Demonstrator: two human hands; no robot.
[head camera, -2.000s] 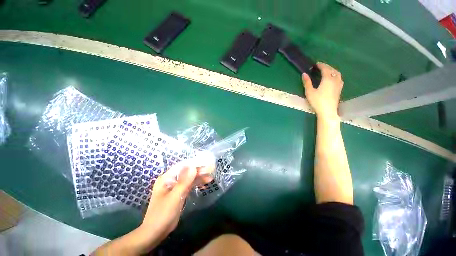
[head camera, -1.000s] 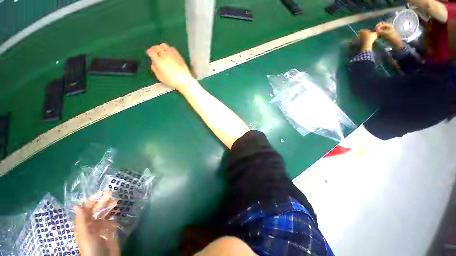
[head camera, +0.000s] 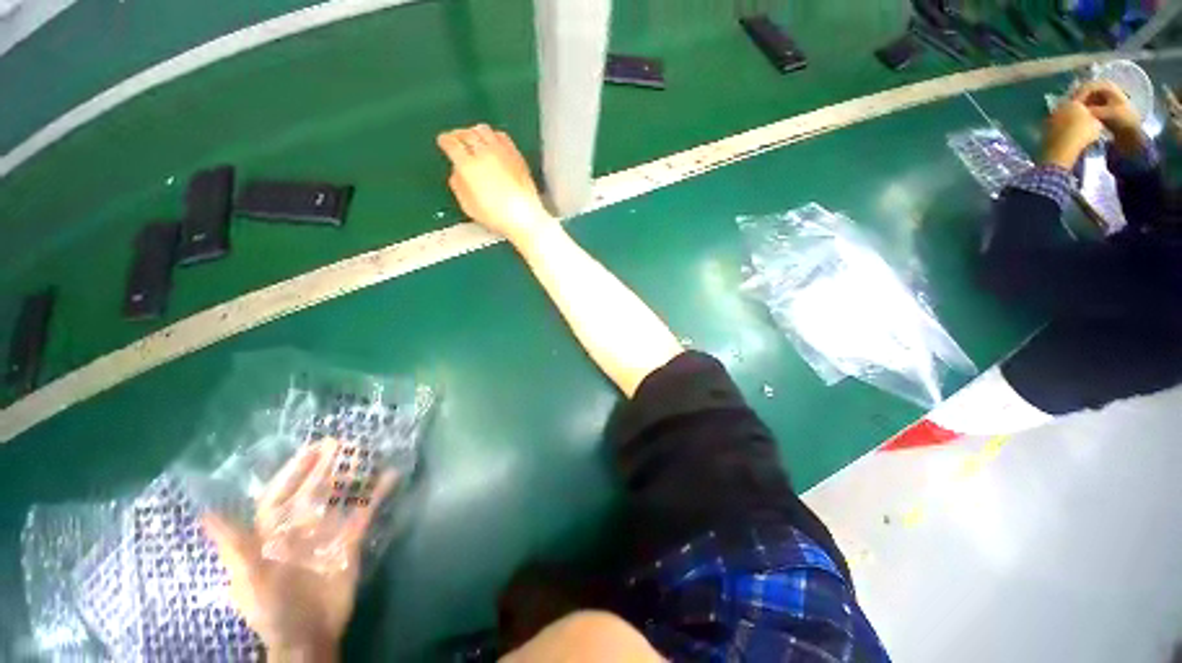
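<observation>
My left hand (head camera: 301, 550) is at the lower left with its fingers spread, among the clear plastic bag (head camera: 253, 395) and a small piece of lens sheet (head camera: 353, 447). Larger lens sheets (head camera: 162, 570) with rows of tiny dark squares lie to its left, partly hidden by the hand and plastic. My right hand (head camera: 490, 179) rests on the green surface beyond the pale rail, fingers bent; nothing shows in it, but its underside is hidden. A black phone (head camera: 296, 202) lies to its left, apart from it. Another phone (head camera: 208, 216) stands out farther left, beside several more.
A pale post (head camera: 570, 104) rises at the rail (head camera: 726, 141), just right of my right hand. A crumpled clear bag (head camera: 849, 304) lies on the bench at right. Another worker's hands (head camera: 1093, 119) and dark sleeves are at the far right. More phones (head camera: 774, 43) lie beyond the rail.
The view has swung right. My right hand has let go of the phone, which now lies apart from it. My left hand's fingers have spread out over the sheet piece and bag.
</observation>
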